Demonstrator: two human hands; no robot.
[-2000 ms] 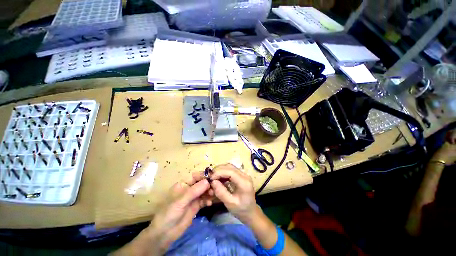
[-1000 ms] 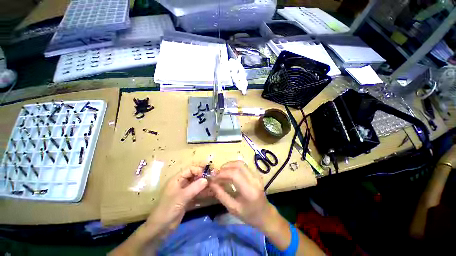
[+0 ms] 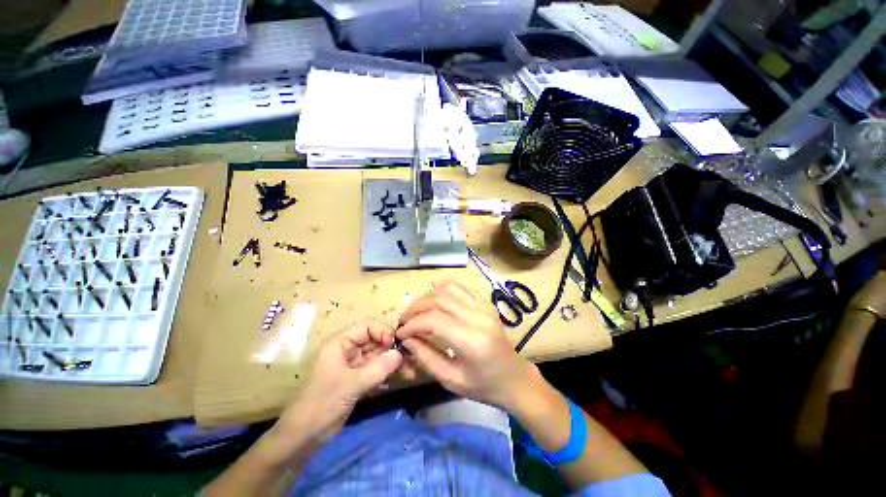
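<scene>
My left hand (image 3: 352, 367) and my right hand (image 3: 461, 342) meet at the front of the cardboard. Their fingertips pinch a small dark part (image 3: 397, 344) between them, mostly hidden by the fingers. A tiny shiny piece shows by my right hand's fingers. The white compartment tray (image 3: 146, 335) at the left holds many thin dark pieces. The flat metal fixture (image 3: 389, 254) with its upright plate bears several short black parts. A black clump (image 3: 273, 199), some loose dark pieces (image 3: 249, 253), a short row of silvery parts (image 3: 272, 314) and a clear film (image 3: 288, 335) lie left of my hands.
Scissors (image 3: 512, 299), a round brown bowl (image 3: 531, 231) and a syringe-like tube (image 3: 473, 206) lie right of the fixture. A black fan (image 3: 573, 146) and a black box with thick cable (image 3: 665, 233) stand farther right. White trays stand behind. Another person's arm (image 3: 843, 364) is at the right edge.
The fingers of my right hand have shifted and now curl over the small part; both hands remain together at the front. The view has shifted slightly. The bench items look unmoved.
</scene>
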